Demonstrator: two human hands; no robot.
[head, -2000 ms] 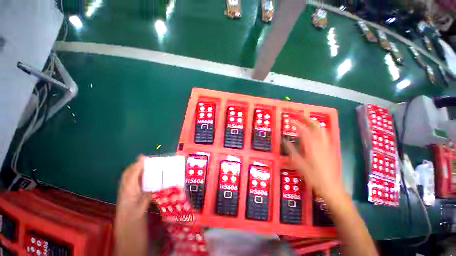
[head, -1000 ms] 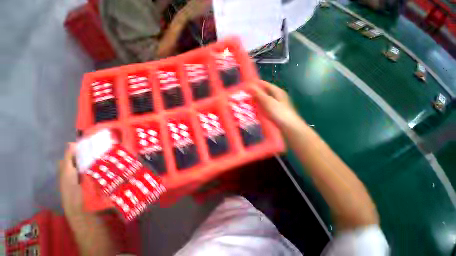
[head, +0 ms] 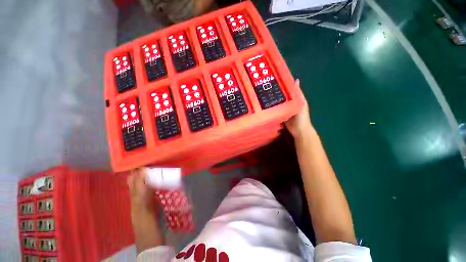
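Note:
An orange-red phone tray [head: 204,65] lies slightly tilted in front of me, on top of a stack of similar trays. It has two rows of black keypad phones [head: 195,105], each with a red printed label on its screen. My left hand [head: 141,192] is at the tray's lower left edge and holds a red film sheet [head: 175,209] with a white backing piece [head: 164,177]. My right hand [head: 300,116] holds the tray's right edge, with its fingers partly hidden by it.
Another stack of red trays [head: 97,210] stands at lower left, its top tray holding phone parts. The green bench [head: 357,138] runs along the right, with phone parts [head: 449,29] at upper right. Cables and a white item [head: 306,5] are at the top. Part of a person shows at the top left.
The tray has moved from the bench, through the air to the left, onto the stack. My right hand has gone from the phones to the tray's edge. The view has turned left.

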